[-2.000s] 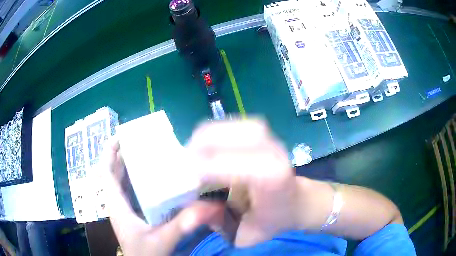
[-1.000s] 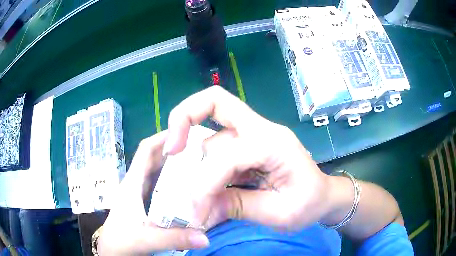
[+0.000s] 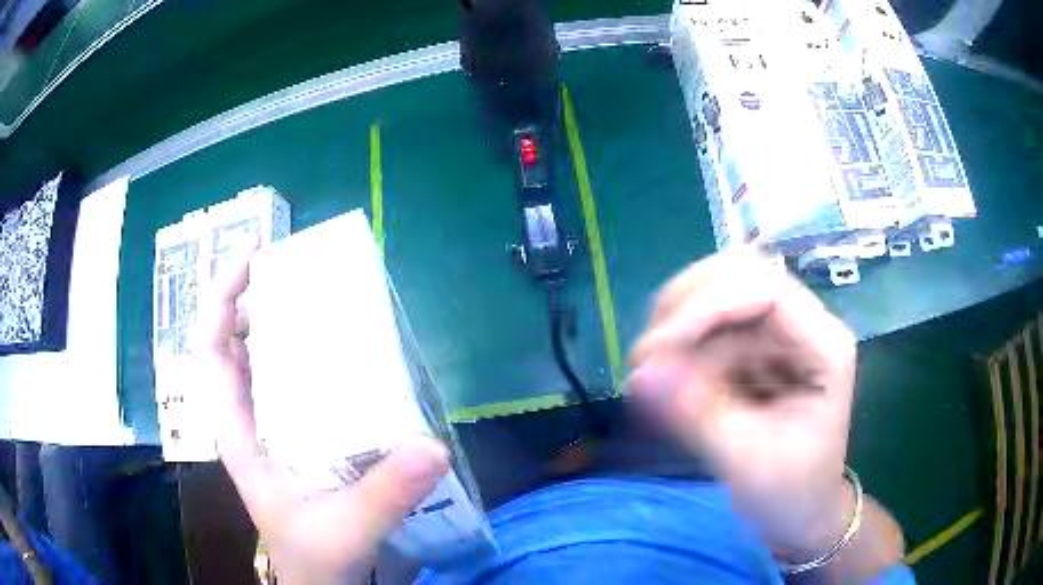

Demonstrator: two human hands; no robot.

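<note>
My left hand point(image 3: 297, 491) holds a white retail carton point(image 3: 326, 343) tilted in front of me, thumb on its near end and fingers along its left side. A blank white face points up. My right hand point(image 3: 749, 383) is off the carton, to its right, with its fingers curled and blurred. Something dark brown shows inside the curl, but I cannot tell whether it is a tool or shadow.
A black heat gun point(image 3: 532, 160) with a red switch lies mid-bench, its cord running toward me. White cartons with hang tabs point(image 3: 801, 137) overlap at the right. More cartons point(image 3: 177, 331) lie at left, beside a white sheet point(image 3: 97, 297) and black tray point(image 3: 34, 263). A slatted wooden rack stands far right.
My right hand has left the carton and moved right. The carton in my left hand now shows its blank face. The view has shifted, so the heat gun's cord shows.
</note>
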